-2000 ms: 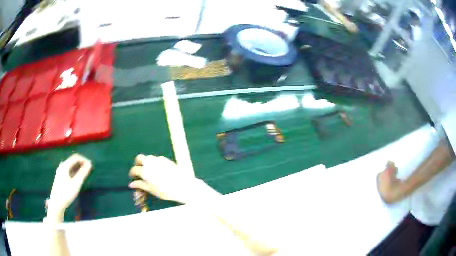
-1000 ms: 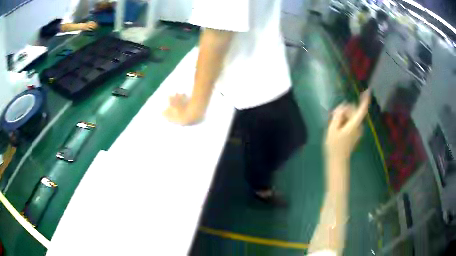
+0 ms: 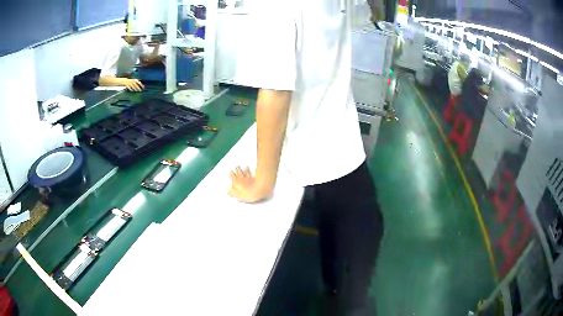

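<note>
Neither of my hands is in the picture. Several thin black phone middle frames lie in a spaced row on the shiny green surface (image 3: 133, 245). The nearest frame (image 3: 60, 279) touches the end of a second frame (image 3: 122, 217) at lower left. A third frame (image 3: 154, 187) lies farther up, and others lie beyond it near the black tray. A pale yellow-white divider strip (image 3: 46, 276) crosses the green surface at the lower left.
A white bench cover (image 3: 204, 247) runs along the edge. A person in white (image 3: 327, 111) stands there, one hand (image 3: 248, 187) on it. A black blister tray (image 3: 145, 133), tape roll (image 3: 57, 168) and gold parts sheet (image 3: 32, 221) lie left. Another person's arm (image 3: 120, 81) shows behind.
The view has turned right, away from the red tray, then lifted slightly. The raised hand seen at right one second ago is gone. Two frames now touch at lower left.
</note>
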